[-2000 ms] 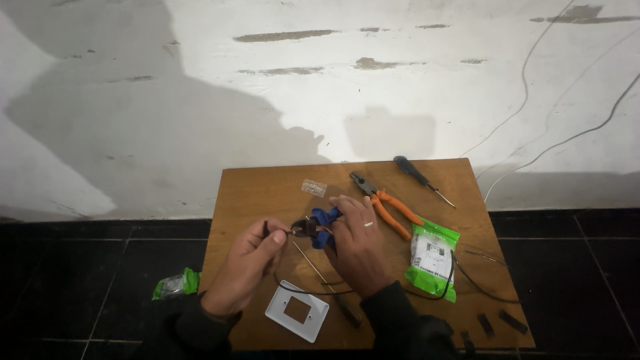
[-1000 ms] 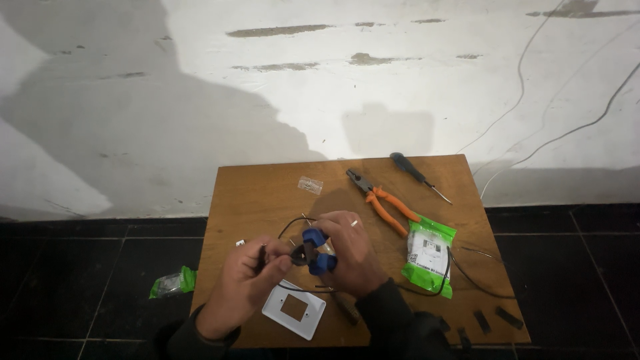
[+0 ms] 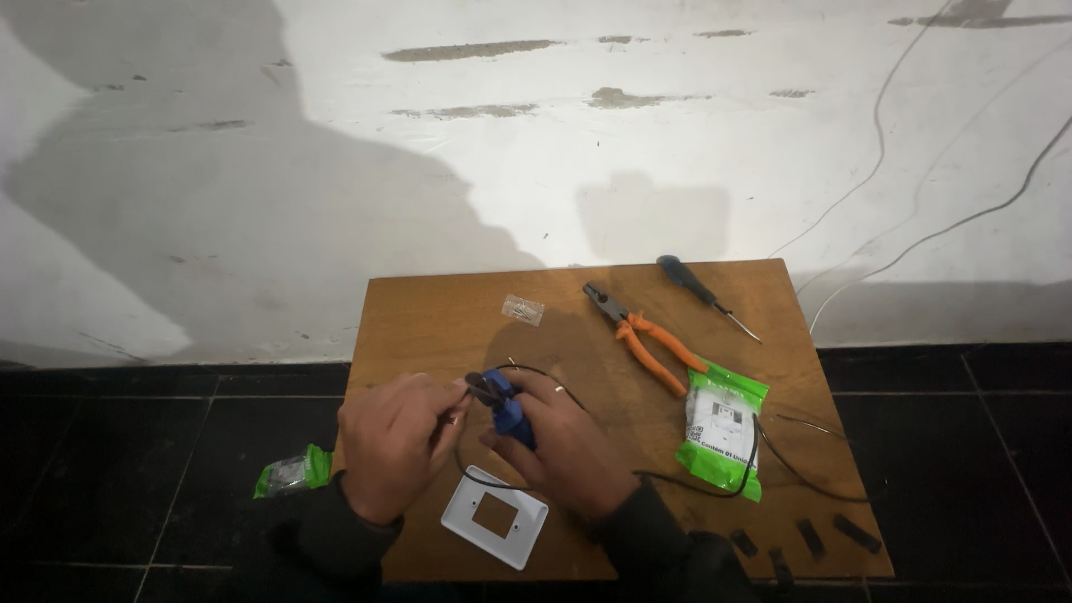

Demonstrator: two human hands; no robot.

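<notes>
My right hand [image 3: 569, 444] is closed around the blue handles of small cutting pliers [image 3: 504, 402], whose dark jaws point left. My left hand [image 3: 402, 440] pinches the end of a black cable just at those jaws; the fingers partly hide the tip. The black cable [image 3: 695, 487] loops below my hands and runs right. Just beneath the hands lies a white wall plate [image 3: 475, 540] with a square opening. A thin metal shaft shows behind the blue pliers, its rest hidden.
Orange-handled combination pliers [image 3: 657, 335] and a screwdriver [image 3: 699, 286] lie at the wooden table's [image 3: 402, 314] back right. Near them is a green-and-white packet [image 3: 724, 427]. A small clear bag [image 3: 523, 310], dark strips [image 3: 856, 533] and a green wrapper [image 3: 293, 471] on the floor are also around.
The blue pliers have turned in my right hand, and their jaws now point left and upward toward my left fingertips. Both hands stay close together above the wall plate.
</notes>
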